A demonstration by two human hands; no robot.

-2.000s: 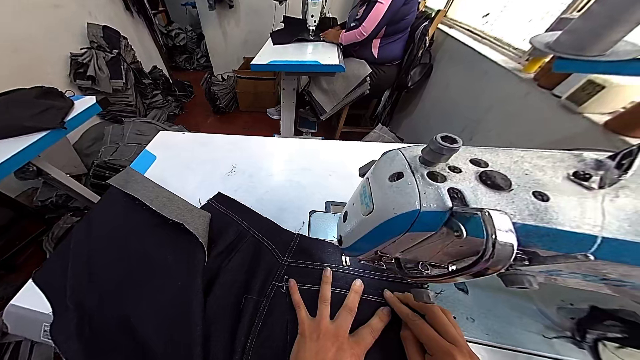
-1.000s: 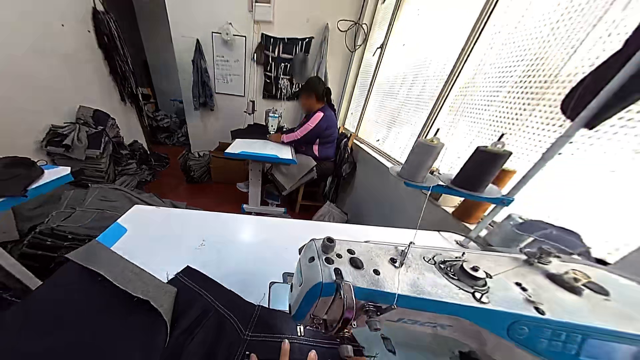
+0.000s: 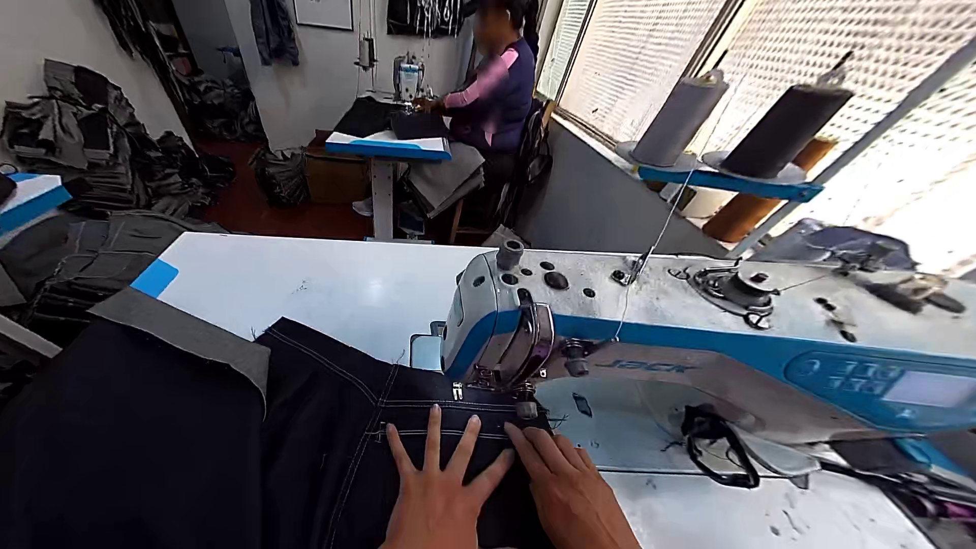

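Dark denim fabric [image 3: 320, 427] with pale double stitching lies across the table and under the head of a Jack sewing machine [image 3: 686, 305]. My left hand [image 3: 442, 488] rests flat on the denim with its fingers spread, just in front of the metal presser foot [image 3: 457, 391]. To its right, my right hand [image 3: 568, 480] presses the denim near its right edge, fingers close together and fingertips down. A grey-faced flap [image 3: 183, 328] of the cloth is folded over at the left. The needle tip cannot be made out.
Thread cones [image 3: 679, 122] stand on a blue rack at the right. A black cord loop [image 3: 720, 450] lies under the machine arm. Beyond the white table [image 3: 343, 274], a person [image 3: 496, 91] sits at another sewing machine [image 3: 409, 76]. Garment piles [image 3: 99, 137] fill the left side.
The view swung up and then partly back down. Both hands were on the denim two seconds ago and still are. My left hand's spread fingers look much the same.
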